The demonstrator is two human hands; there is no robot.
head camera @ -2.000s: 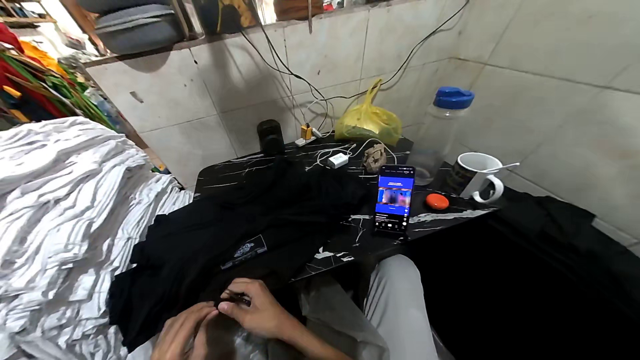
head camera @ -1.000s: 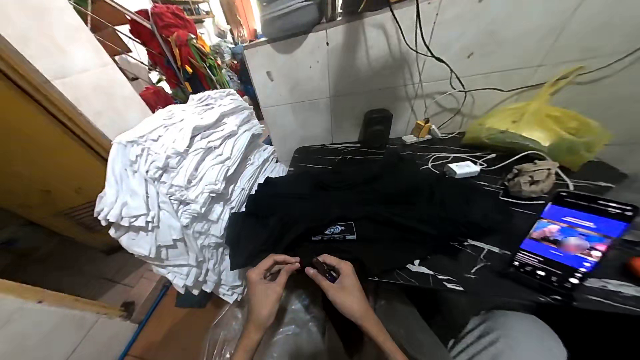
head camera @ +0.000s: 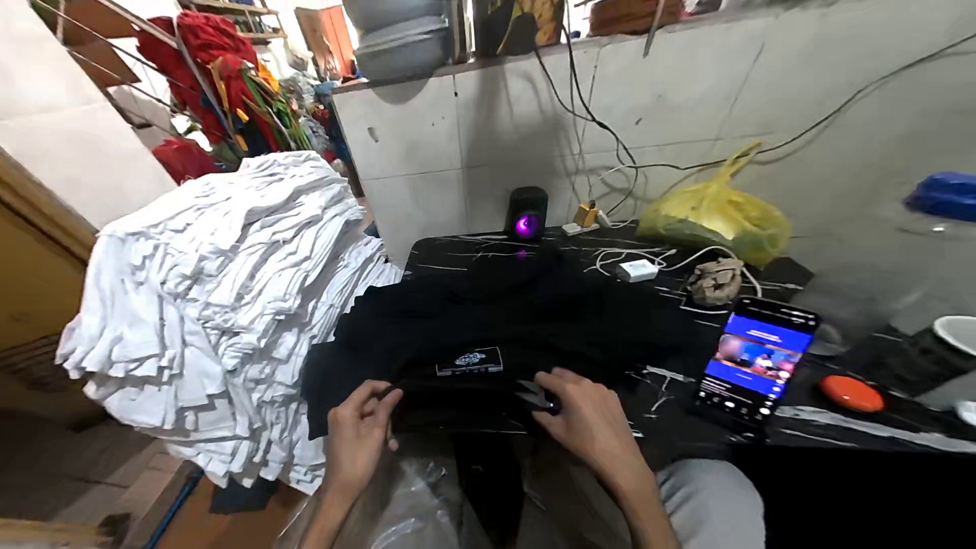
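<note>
Black garments (head camera: 534, 320) lie over the front of a black marbled table (head camera: 435, 255), one with a white printed label (head camera: 470, 361) near its neck. My left hand (head camera: 360, 427) pinches the dark cloth's edge left of the label. Right of the label, my right hand (head camera: 583, 415) holds a small pair of thread snips (head camera: 538, 396), blades pointing left. Whether it also holds cloth is hidden. A lit phone (head camera: 756, 362) leans upright to the right of that hand.
A tall pile of white garments (head camera: 229, 305) stands left. Around the table's back and right are a speaker (head camera: 527, 213), a white charger (head camera: 637, 270), a yellow plastic bag (head camera: 717, 213), crumpled brown material (head camera: 715, 282), a red round object (head camera: 852, 393) and a mug (head camera: 953, 358).
My hands, close together one second ago, are now farther apart along the black cloth. The snips' blades now show in my right hand. The view has swung back to the right.
</note>
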